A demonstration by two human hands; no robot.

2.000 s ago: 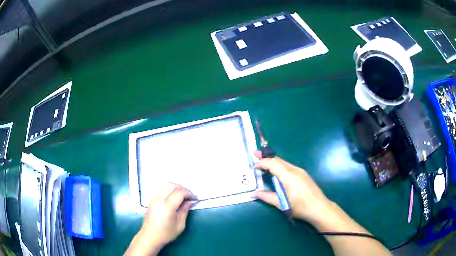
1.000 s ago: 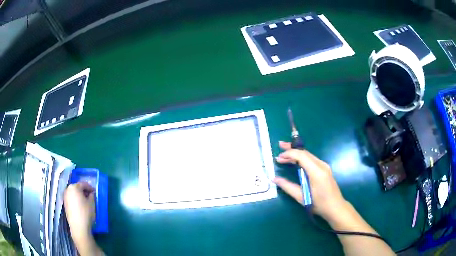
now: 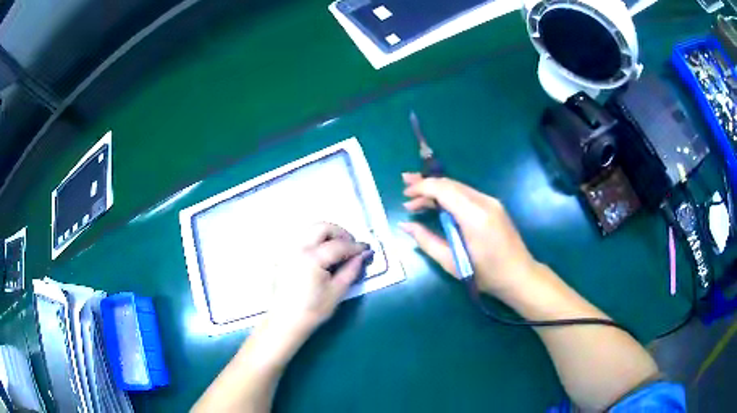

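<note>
A white-bordered panel sheet (image 3: 242, 242) with a dark outline lies flat on the green bench top, its middle glaring white. My left hand (image 3: 319, 270) is over the panel's near right corner, thumb and fingertips pinched together; a small dark spot shows at the fingertips, too small to tell what it is. The small ring near that corner is mostly hidden. My right hand (image 3: 469, 226) holds a soldering iron (image 3: 455, 242) with a blue handle, just right of the panel, its metal tip pointing up and away from the panel.
A blue tray (image 3: 133, 343) and a stack of sheets (image 3: 77, 339) are at left. Dark panels lie at far left (image 3: 82, 195) and the far side (image 3: 420, 20). A white round hood (image 3: 582, 44), black holder (image 3: 583, 141), brownish square (image 3: 612, 200) and blue parts bin (image 3: 711, 81) are at right.
My left hand has moved from the blue tray to the panel's corner. The panel appears more tilted in view. My right hand still holds the iron beside it. The view has shifted.
</note>
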